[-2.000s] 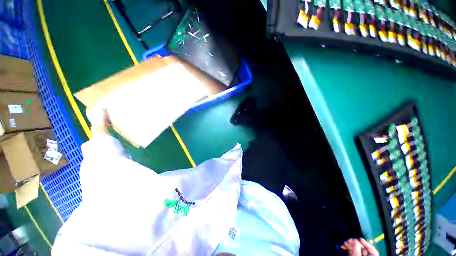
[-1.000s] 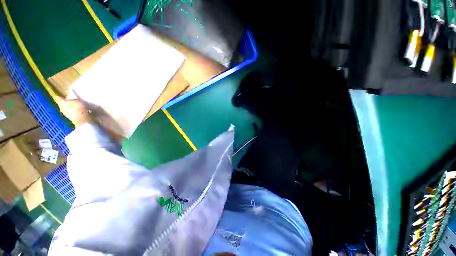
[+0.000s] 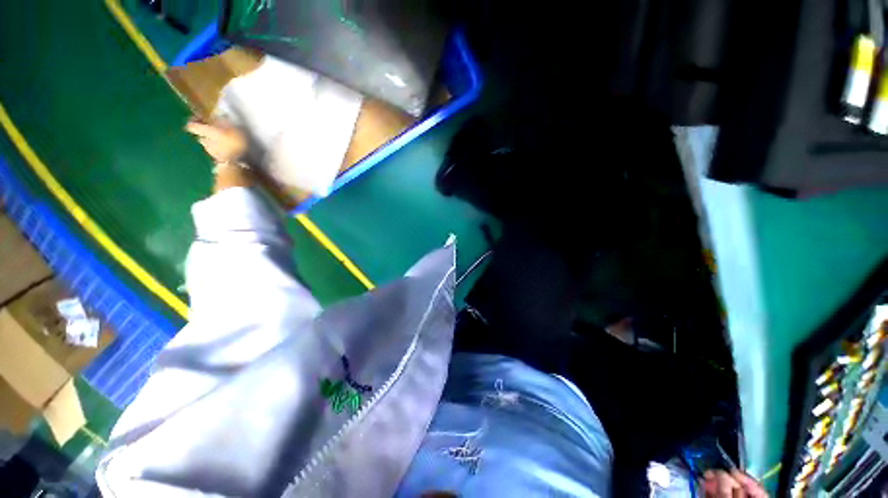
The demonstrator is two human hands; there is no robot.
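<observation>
A cardboard piece (image 3: 385,133) with a white sheet (image 3: 302,122) on it lies in the blue bin (image 3: 414,136), tilted over its near rim. My left hand (image 3: 224,143) is at the left edge of the cardboard and sheet, touching them; a blurred finger sticks out to the left, and I cannot tell if it still grips. My right hand (image 3: 732,484) is small at the bottom edge, partly cut off, beside the bench; what it holds cannot be told.
A clear bag (image 3: 375,63) with green bits is in the bin. A foam tray (image 3: 845,413) of board units lies on the green bench (image 3: 813,263); another black tray (image 3: 818,146) is nearer. Open cardboard boxes (image 3: 34,355) stand on blue mesh (image 3: 131,360) at left. A dark-clothed person sits centre.
The cardboard and white sheet have moved farther into the bin, away from me, with my left hand. The view has shifted. My right hand shows again at the bottom edge.
</observation>
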